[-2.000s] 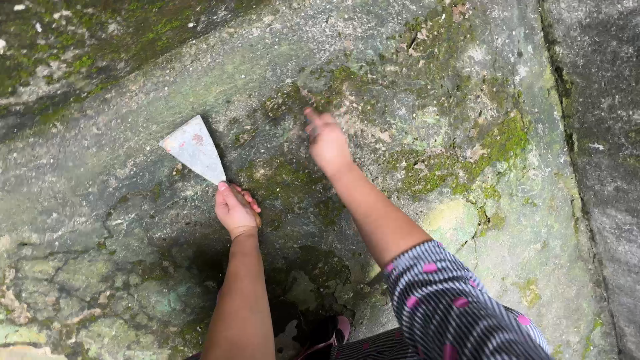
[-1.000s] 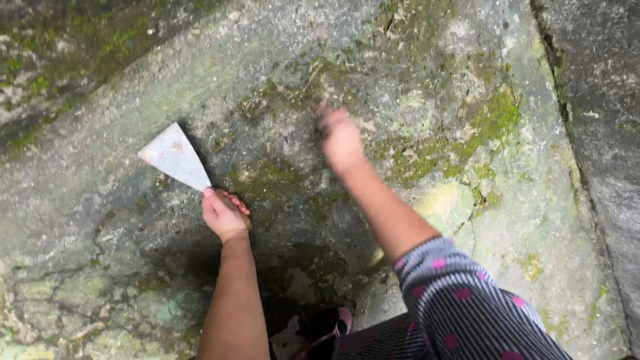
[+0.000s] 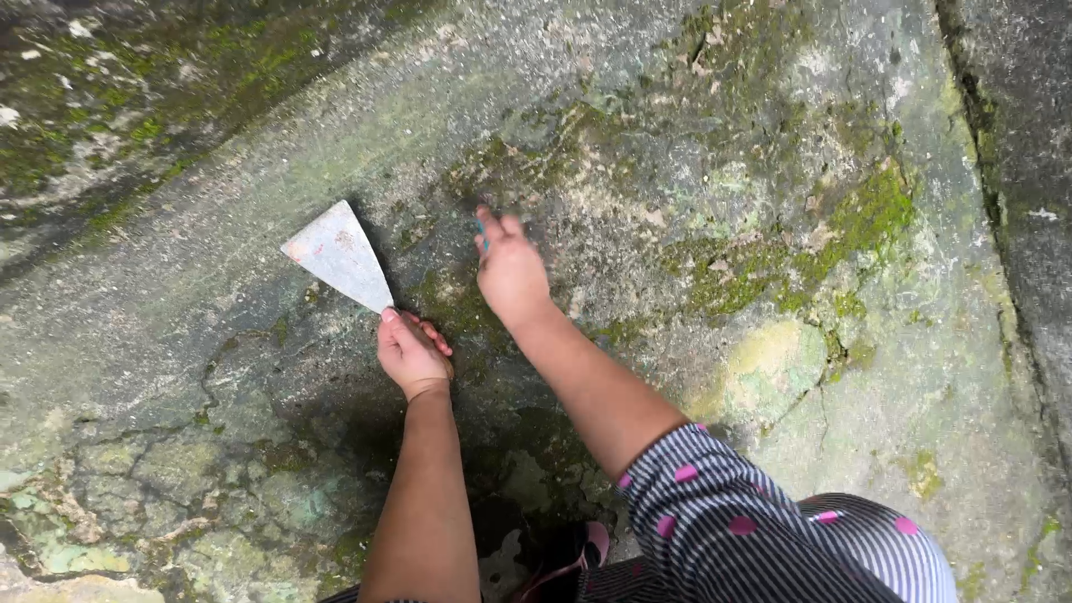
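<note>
My left hand (image 3: 412, 352) grips the handle of a putty knife (image 3: 339, 255), whose wide, stained metal blade points up and left over the mossy concrete surface (image 3: 310, 368). To its right and a little higher, my right hand (image 3: 512, 272) is low over the concrete beside a patch of dark moss. Its fingers are bent, and a small blue-green thing (image 3: 481, 234) shows between them; what it is cannot be made out. The fingertips are slightly blurred, so contact with the surface is unclear.
Green moss (image 3: 875, 213) grows on the concrete at the right. A dark crack (image 3: 988, 184) runs down the right side. A mossy ledge (image 3: 167, 109) lies at the upper left. A pink-edged shoe (image 3: 596, 544) and striped, dotted clothing show at the bottom.
My right hand has moved left, closer to the putty knife. The left hand keeps its hold on the putty knife.
</note>
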